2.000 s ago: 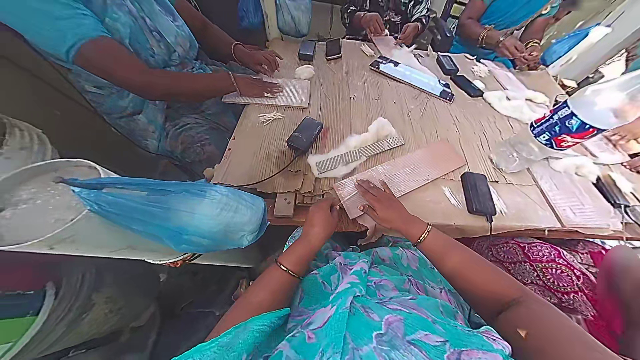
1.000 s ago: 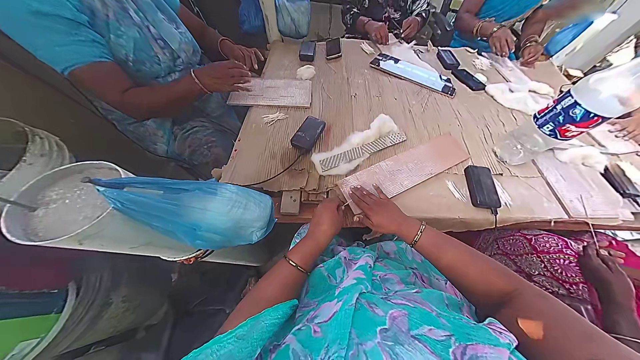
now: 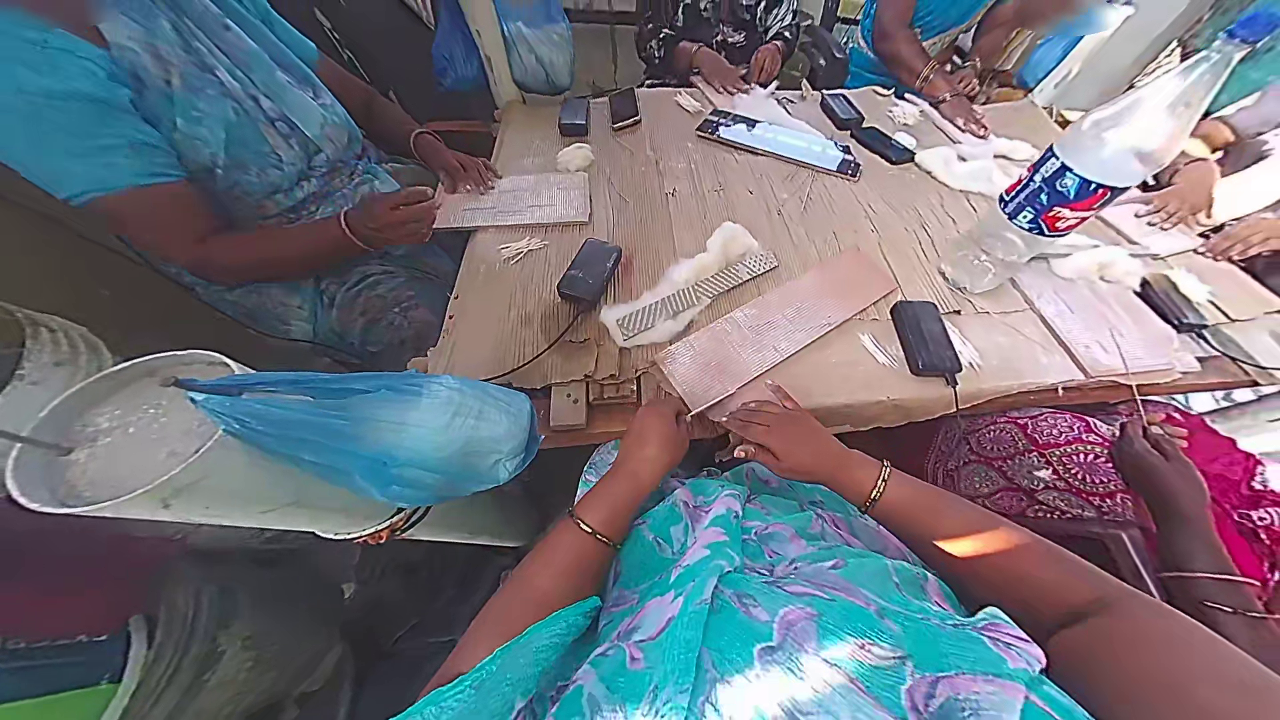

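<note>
A flat rectangular board [image 3: 780,325] with fine ridged lines lies slanted on the cardboard-covered table in front of me. My left hand [image 3: 655,440] is at its near left corner, fingers bent round a thin pale stick [image 3: 697,410]. My right hand [image 3: 785,435] is beside it at the table edge, fingers apart, just off the board's near end; whether it holds anything cannot be made out. Past the board, a patterned strip [image 3: 697,297] rests on white cotton fibre [image 3: 728,243]. A black box-shaped device [image 3: 924,338] with a cable lies to the right.
A blue plastic bag [image 3: 380,430] sits by a white bucket [image 3: 130,440] at left. A plastic bottle [image 3: 1130,150] leans at right. Another black device [image 3: 590,270], thin sticks [image 3: 522,248] and a phone-like slab [image 3: 780,143] lie on the table. Co-workers' hands [image 3: 465,170] are around it.
My right hand has come off the board's surface to its near edge. At right, a co-worker's hand with a thin stick, absent two seconds ago, is in view.
</note>
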